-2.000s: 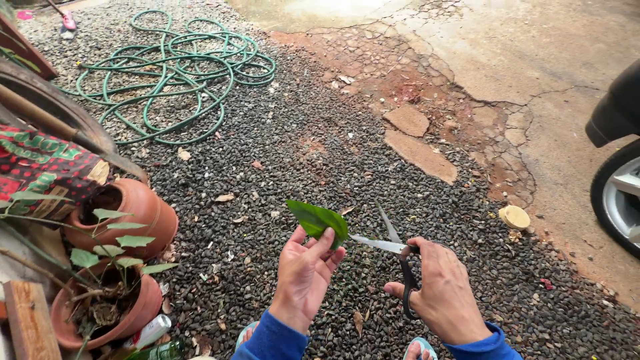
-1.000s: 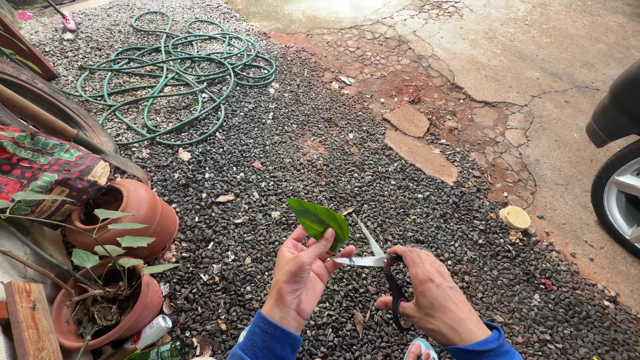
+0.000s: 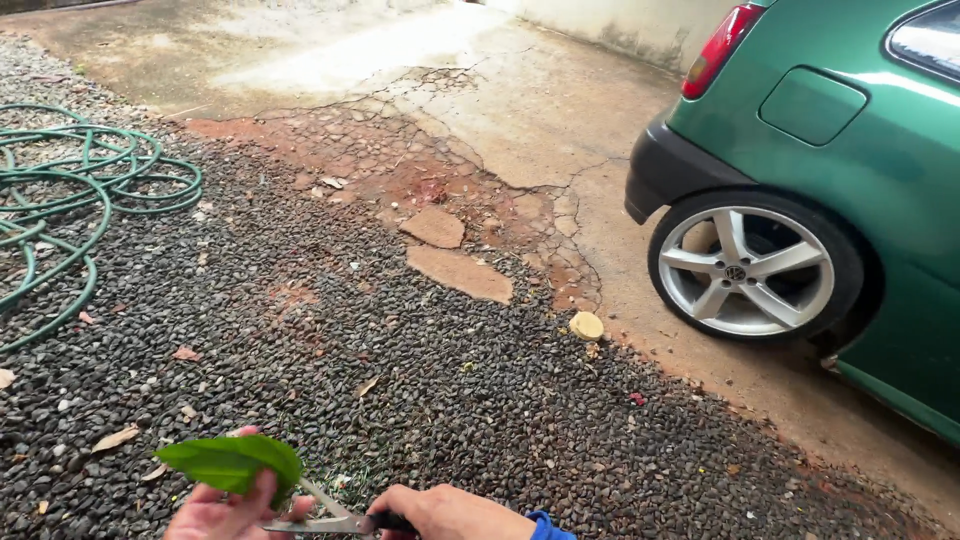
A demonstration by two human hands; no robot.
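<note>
At the lower left of the head view, my left hand (image 3: 229,514) pinches a green leaf (image 3: 225,459) between thumb and fingers, its pointed tip toward the left. My right hand (image 3: 450,514), in a blue sleeve, grips the dark handle of a pair of scissors (image 3: 326,525). The metal blades are spread and lie beside my left fingers, one blade reaching up to the lower right edge of the leaf. Whether the blades touch the leaf cannot be told. The bottom edge of the view cuts off part of both hands.
Dark gravel (image 3: 420,420) lies under my hands. A coiled green hose (image 3: 94,187) rests on it at the left. Flat stone pieces (image 3: 457,274) and a round yellowish object (image 3: 586,325) lie near cracked concrete (image 3: 555,135). A green car (image 3: 885,172) stands at the right.
The view has swung right and up, bringing more of the car in and leaving the clay pots out. The leaf and scissors remain held, with the blades still spread.
</note>
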